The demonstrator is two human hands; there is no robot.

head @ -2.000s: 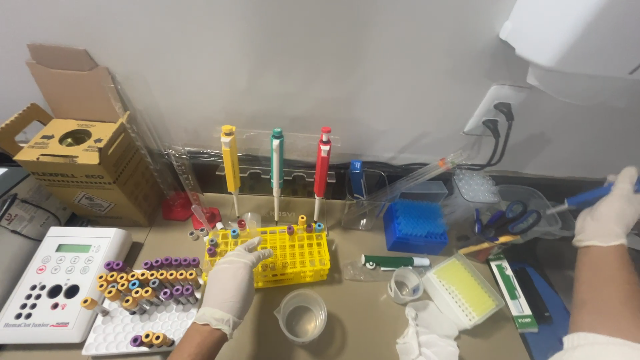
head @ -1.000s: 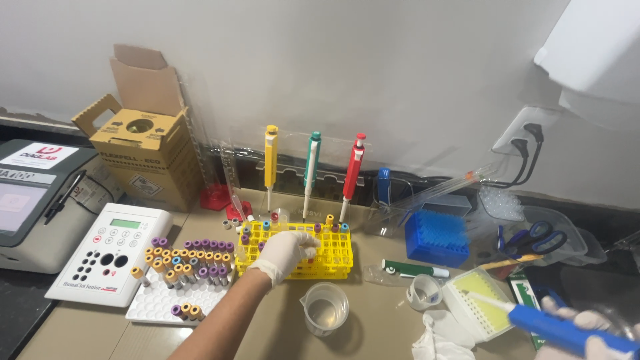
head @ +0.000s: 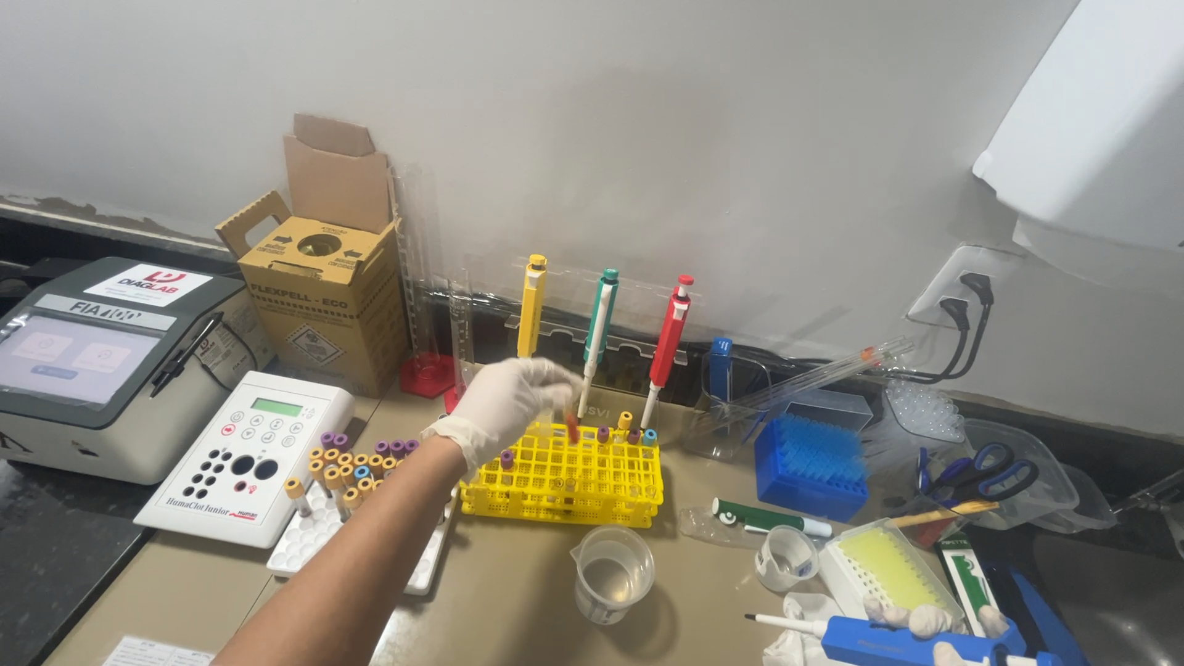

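My left hand point(head: 513, 407), in a white glove, is over the back of the yellow tube rack point(head: 564, 481). Its fingertips pinch a small tube with red contents point(head: 572, 424), its lower end at the rack. Several capped tubes stand in the rack's back rows. My gloved right hand point(head: 934, 620) is wrapped around a blue pipette point(head: 911, 640) at the bottom right, its dark tip pointing left. The pipette lies across the view in front of the box of yellow tips point(head: 890, 566). A clear plastic beaker point(head: 613, 573) stands in front of the rack.
Three pipettes, including a red one point(head: 670, 342), hang behind the rack. Left are a white foam tray point(head: 305, 546) of capped tubes, a coagulation analyzer point(head: 250, 462) and a cardboard sharps box point(head: 324, 314). Right are a blue tip box point(head: 812, 462), scissors point(head: 990, 472) and a small cup point(head: 786, 555).
My left hand has moved from over the middle of the rack to its back edge, and a red-filled tube now shows at its fingertips. My right hand and the blue pipette have come down from the far right.
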